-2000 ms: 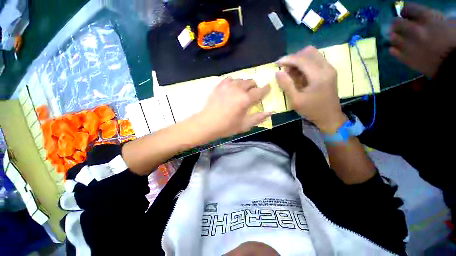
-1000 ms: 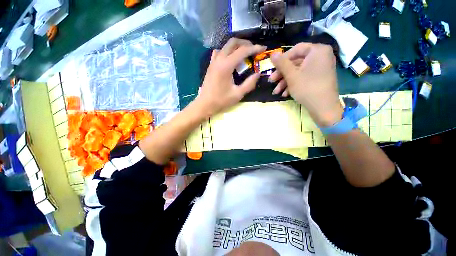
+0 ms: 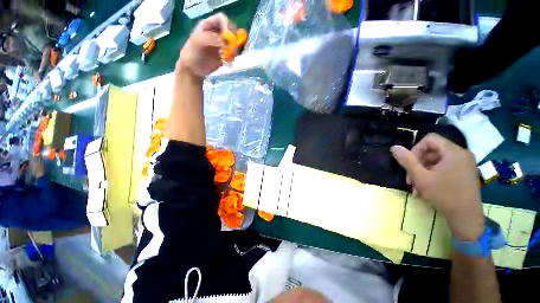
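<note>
My left hand is raised at the upper left and holds an orange shell between its fingertips, over the pale edge beyond the clear blister tray. What is inside the shell cannot be told. My right hand is over the right part of the black mat, with thumb and fingers apart and nothing seen in it. It wears a light blue wrist strap. The cream pad sheet lies along the bench edge, partly under my right hand and wrist.
A white feeder stands behind the mat, with a clear bag to its left. Orange shells lie by my left sleeve. A white bundle and circuit boards are at right. A cardboard tray is at far left.
The view has turned left. My left hand has moved from the mat to the upper left with the orange shell. My right hand has come away from the shell and stays near the mat.
</note>
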